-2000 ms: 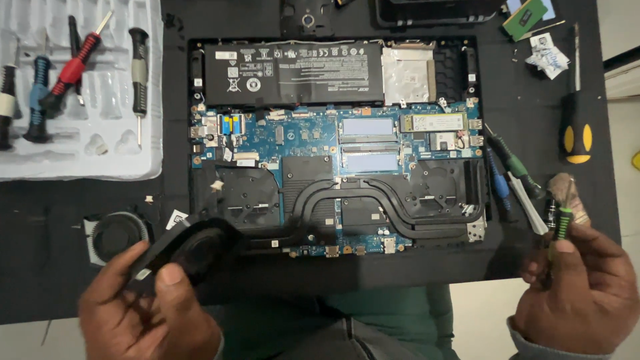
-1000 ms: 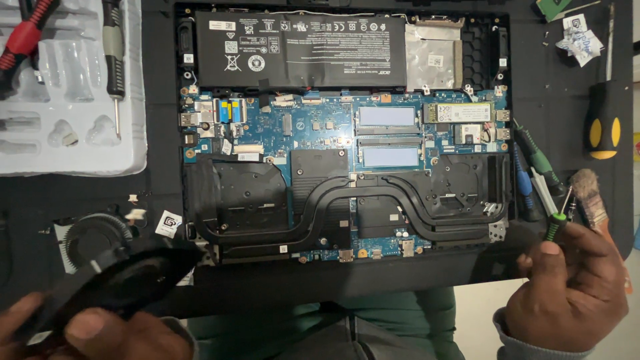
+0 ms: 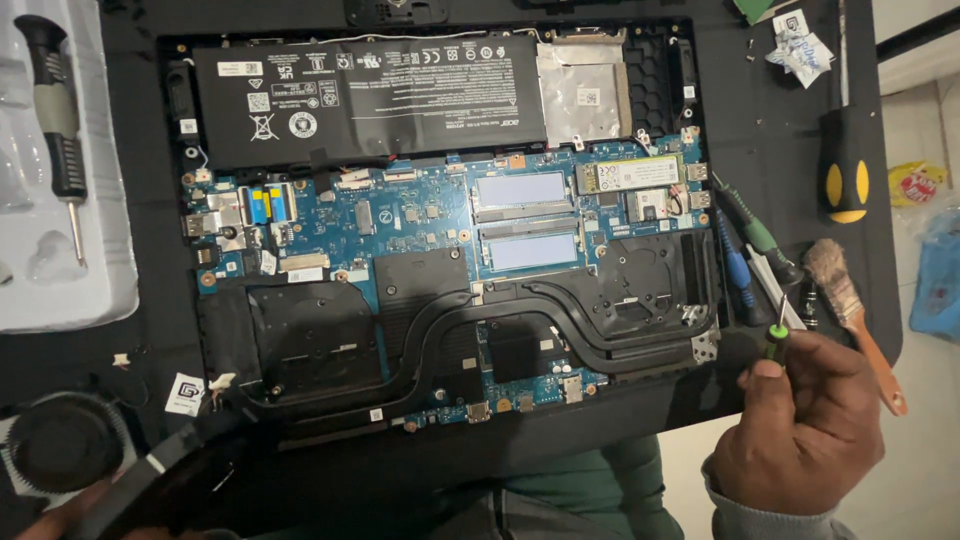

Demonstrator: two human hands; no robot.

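An opened laptop lies before me, its battery (image 3: 375, 97) at the back and its blue motherboard (image 3: 420, 217) across the middle. Black heat pipes (image 3: 450, 322) run along the near side. My right hand (image 3: 802, 427) grips a small green screwdriver (image 3: 778, 337), tip up, near the laptop's right front corner. At the lower left, my left hand (image 3: 67, 510) holds a dark laptop cooling fan (image 3: 180, 465), blurred and partly cut off by the frame; its cable end (image 3: 220, 382) reaches the laptop's front left corner. Another round fan (image 3: 64, 442) rests on the black mat beside it.
A white plastic tray (image 3: 112, 292) with a grey and black screwdriver (image 3: 58, 112) is at the left. To the right lie green (image 3: 757, 229) and blue (image 3: 737, 262) tools, a brush (image 3: 862, 337), a yellow and black screwdriver (image 3: 844, 172), loose screws and crumpled paper (image 3: 802, 52).
My left hand and the fan in it have moved down and left, away from over the laptop's front left part. The right hand still holds the green screwdriver. The view has come closer.
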